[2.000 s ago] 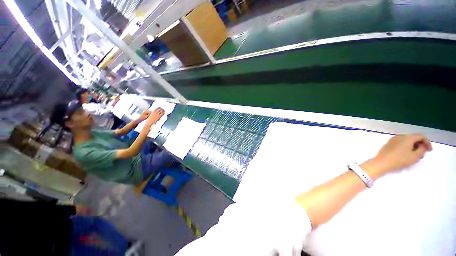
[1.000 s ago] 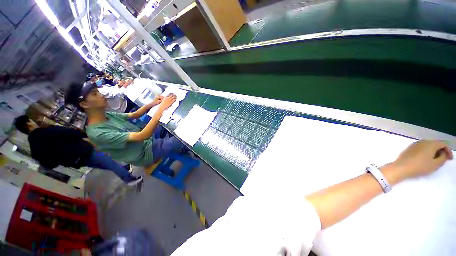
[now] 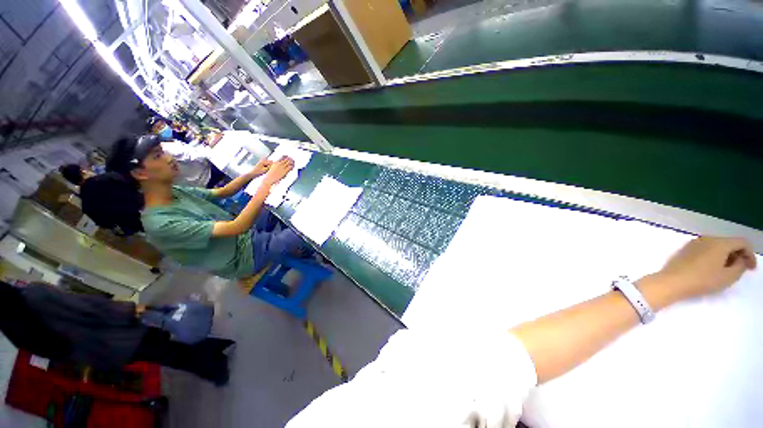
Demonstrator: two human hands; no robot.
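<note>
A large white sheet [image 3: 519, 259] lies on the bench in front of me. My left hand [image 3: 718, 266] rests on its far right part, near the frame's right edge. Its fingers are loosely curled and I see nothing held in them; the inside of the curl is dark and small. A pale wristband [image 3: 633, 299] is on this wrist, and a white sleeve covers the arm above. My right hand is out of the picture.
A dark gridded transparent area [image 3: 406, 221] lies left of the sheet, with a smaller white sheet [image 3: 326, 209] beyond. A seated person [image 3: 188, 226] works there. A green conveyor [image 3: 535, 125] runs behind the bench. People and a red rack [image 3: 125, 401] are at lower left.
The view has swung slightly left since the first frame, then held nearly still. My left hand stays curled on the sheet. A person in dark clothes now passes the red rack.
</note>
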